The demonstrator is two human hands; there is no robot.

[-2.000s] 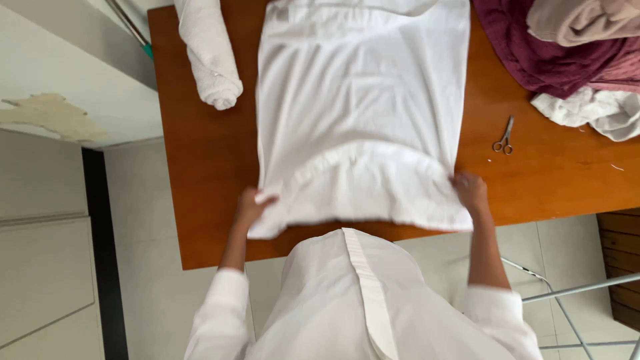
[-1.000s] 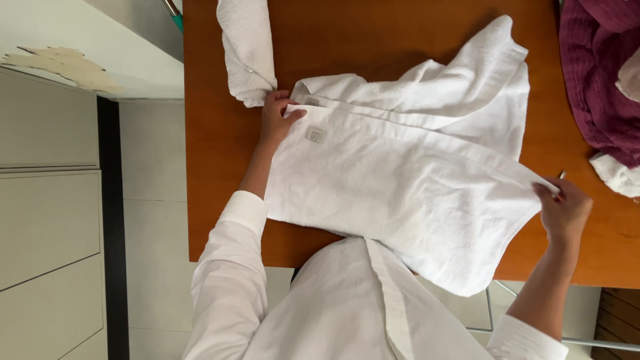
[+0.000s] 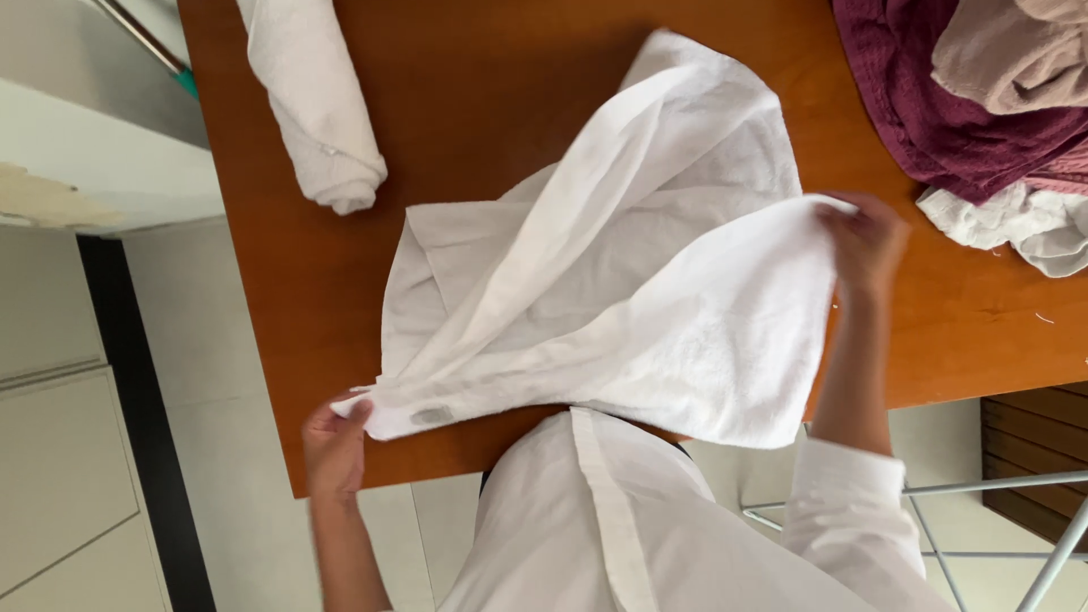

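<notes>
A white towel (image 3: 680, 314) lies partly spread and creased over the wooden table, with several folds running across it and a grey patch near its lower left corner. My left hand (image 3: 336, 446) pinches that corner at the table's front left. At the right, my right hand (image 3: 863, 238) grips the towel's upper right edge and is slightly blurred. Between the hands the near edge of the cloth sags close to my white shirt. A rolled white towel (image 3: 319, 110) rests beyond my left hand.
The brown wooden table (image 3: 952, 331) bears a pile with a maroon cloth (image 3: 918, 110), a beige cloth (image 3: 1011, 59) and a white cloth (image 3: 1003, 217) at the right. Below stand a metal frame (image 3: 994, 487) and a brown slatted wooden object (image 3: 1041, 450). A pole (image 3: 140, 34) is at the upper left.
The towel lay flat two seconds ago and is now bunched in folds. Since one second ago my left hand has come nearer my body with its corner, and my right hand has moved farther from it.
</notes>
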